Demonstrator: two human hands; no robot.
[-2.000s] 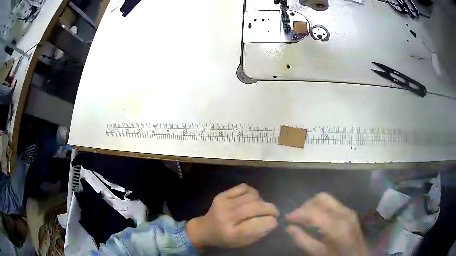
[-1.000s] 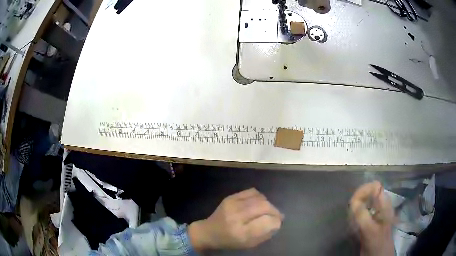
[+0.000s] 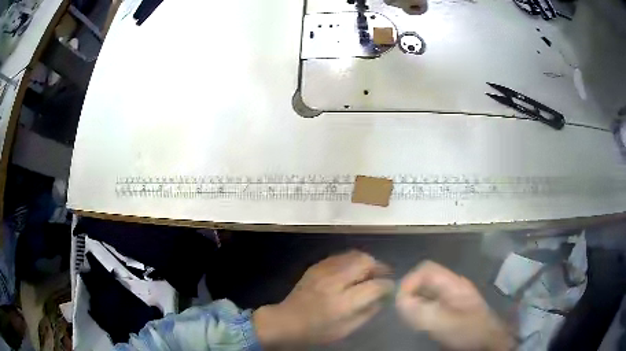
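Note:
My left hand [image 3: 329, 296] and my right hand [image 3: 443, 301] are below the table's front edge, over a dark lap or cloth [image 3: 274, 264]. Both are blurred, with fingers curled and fingertips close together. Anything between the fingertips is too small and blurred to make out. The black thread snips [image 3: 527, 106] lie on the right of the white table [image 3: 185, 123], out of both hands.
The machine's metal throat plate [image 3: 336, 34] is at the top centre. A brown patch [image 3: 372, 190] lies on the printed ruler [image 3: 268, 186]. Dark scissors [image 3: 539, 7] are at the top right. White and black scraps [image 3: 151, 291] lie below left, pale scraps [image 3: 522, 274] below right.
My right hand was beside the left, swung out to the right one second ago, and is now back near the left fingertips. The view has shifted, so the table items sit further left.

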